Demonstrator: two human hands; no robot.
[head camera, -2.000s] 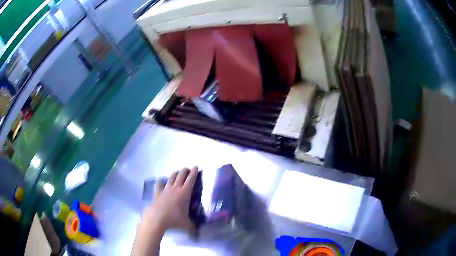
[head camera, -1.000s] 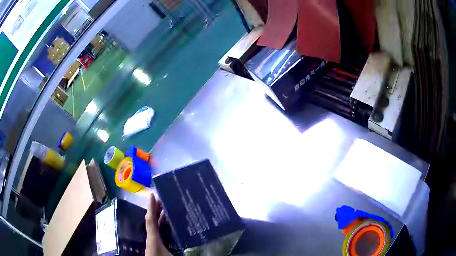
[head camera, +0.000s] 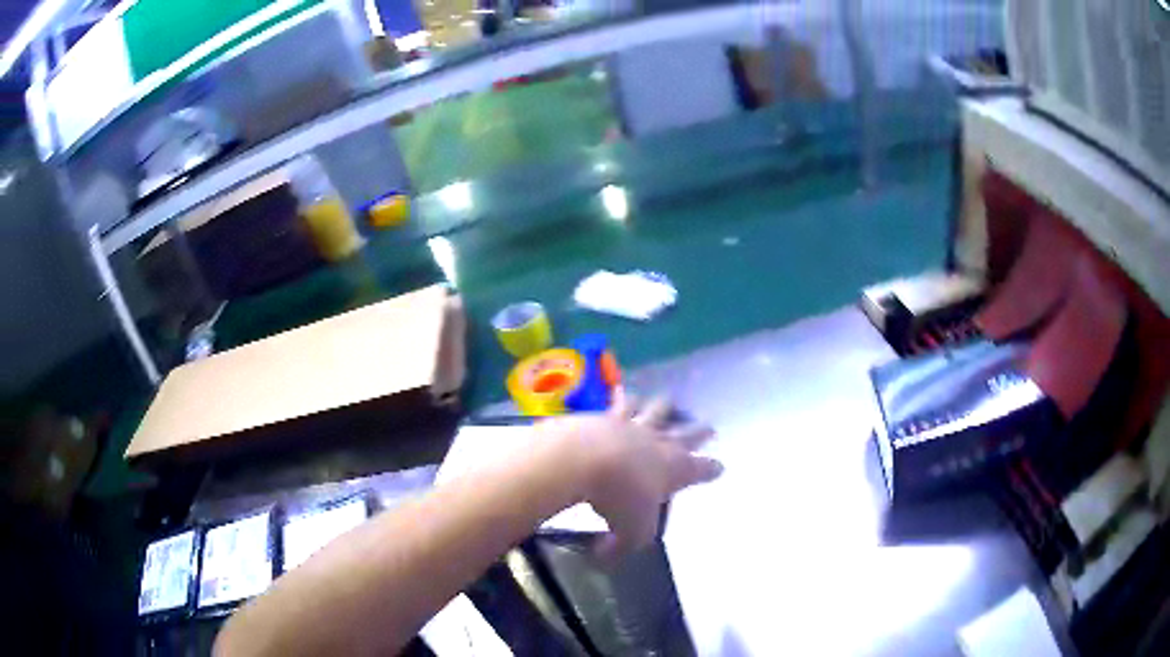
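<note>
My left hand (head camera: 635, 472) reaches in from the lower left with blurred, spread fingers and looks empty. It is above or beside a dark glossy box (head camera: 610, 597) at the bottom centre; contact is unclear. Several black boxes with white labels (head camera: 235, 561) stand in a row at the lower left, partly hidden by my forearm. Another black, film-wrapped box (head camera: 956, 417) lies at the tunnel mouth on the right. My right hand is out of view.
The blue tape dispenser with a yellow roll (head camera: 549, 381) and a yellow-green roll (head camera: 522, 330) are behind my hand. Brown cardboard (head camera: 308, 372) lies at the back left. Red curtain flaps (head camera: 1071, 308) hang at right, above part of a white sheet (head camera: 1007, 631).
The view has swung left. The box my left hand held up is lowered and the fingers are spread. The box at the tunnel has come out from under the flaps since the oldest frame.
</note>
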